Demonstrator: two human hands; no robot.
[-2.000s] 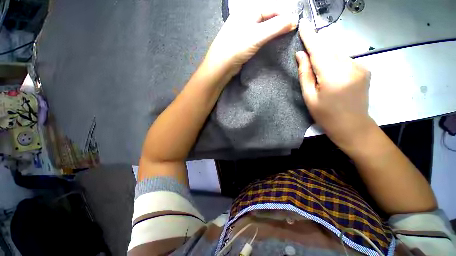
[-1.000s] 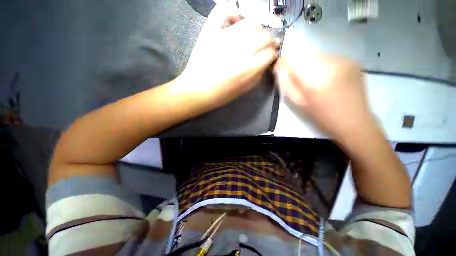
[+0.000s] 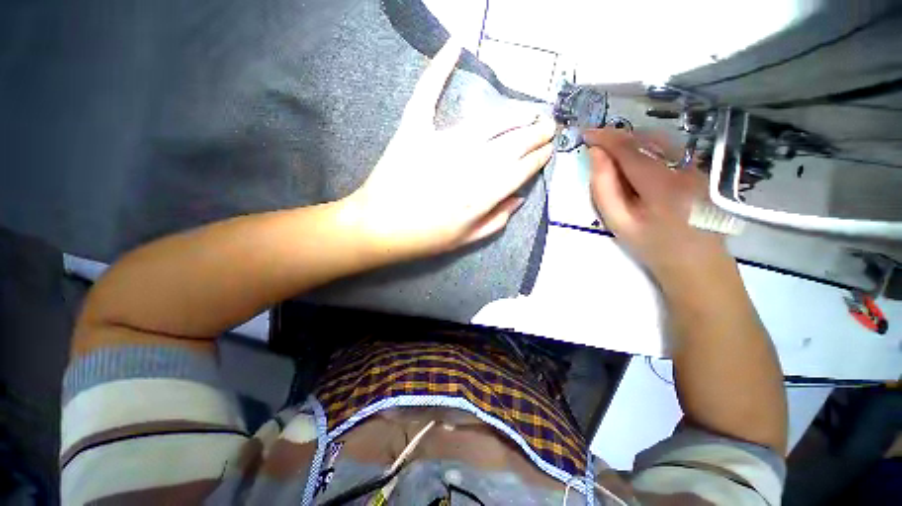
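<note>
The grey garment panel (image 3: 326, 128) spreads left of the needle, with a narrow dark folded edge (image 3: 535, 242) along its right side. The panel reaches the presser foot (image 3: 568, 107). My left hand (image 3: 450, 178) lies flat on the panel, thumb spread away and fingertips just left of the foot. My right hand (image 3: 643, 188) is right of the foot, fingers bent and fingertips close beside it. It is slightly blurred, and whether it pinches a thread or anything else cannot be told.
The white sewing machine head (image 3: 692, 30) covers the upper right, with metal thread guides (image 3: 697, 124) below it. A white ribbed part (image 3: 716, 219) is beside my right wrist. Red-handled thread snips (image 3: 869, 312) lie far right. The checked apron (image 3: 445, 380) covers my lap.
The view has shifted, so the machine head and snips now show. My left hand has gone from gripping near the edge to lying flatter on the panel. My right hand has moved up beside the foot.
</note>
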